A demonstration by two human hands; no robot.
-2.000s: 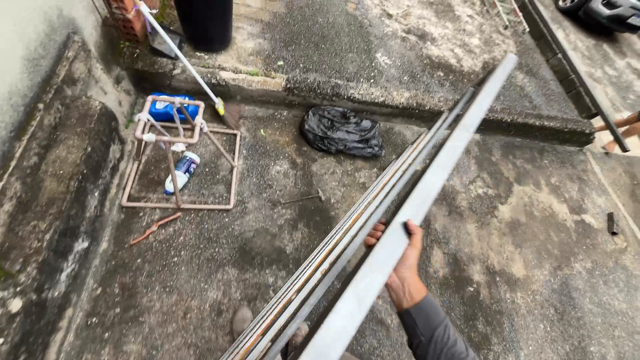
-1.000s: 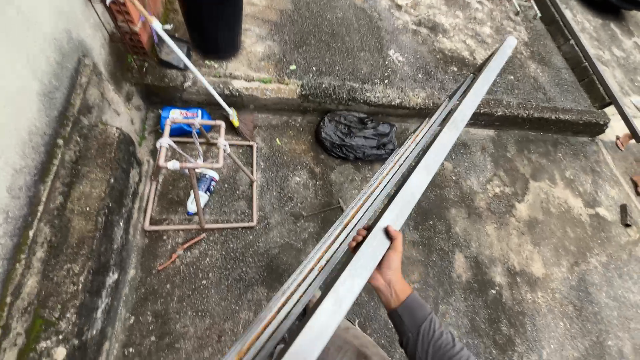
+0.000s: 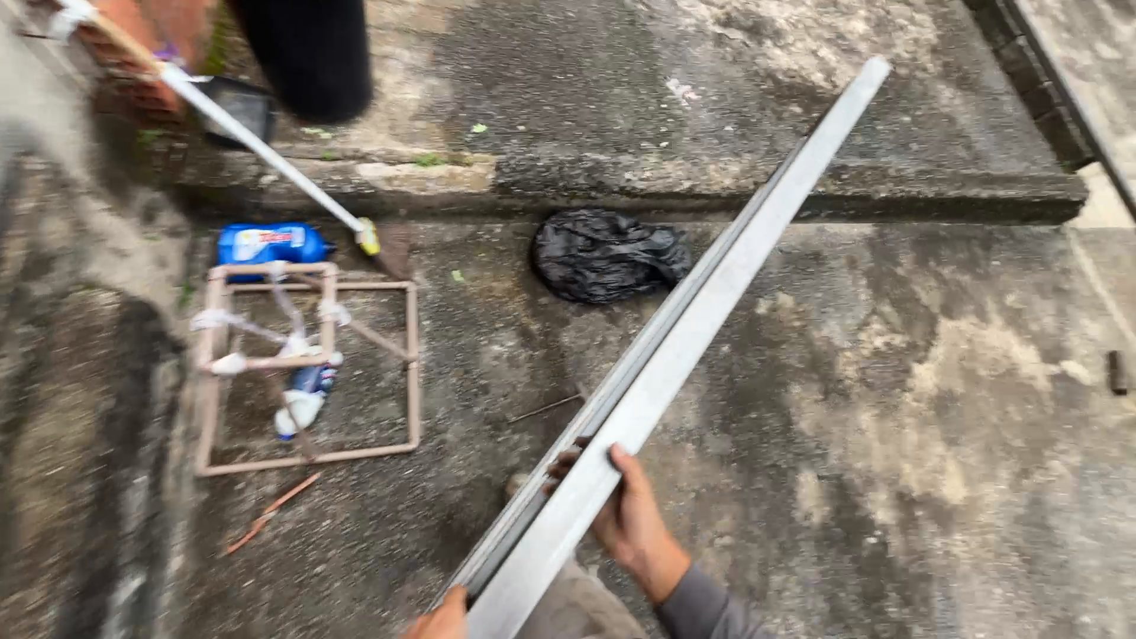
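Note:
A long grey metal channel (image 3: 719, 284) runs diagonally from the bottom centre to the upper right, with narrower metal strips (image 3: 532, 484) alongside its left face. My right hand (image 3: 630, 510) is closed around the channel from below, its thumb on the right edge and fingertips showing on the left side. At the bottom edge of the view, my left hand (image 3: 441, 617) is at the near end of the metal pieces; only part of it shows, and its grip is not clear.
A pipe frame (image 3: 311, 457) stands at left around a bottle (image 3: 306, 399), near a blue container (image 3: 271, 244) and a broom (image 3: 266, 160). A black plastic bag (image 3: 603, 257) lies by the concrete step (image 3: 941, 200). A thin rod (image 3: 546, 408) and an orange-brown strip (image 3: 271, 515) lie on the ground.
My left hand has come into view at the bottom beside the metal pieces. My right hand keeps its hold on the channel. The view has shifted.

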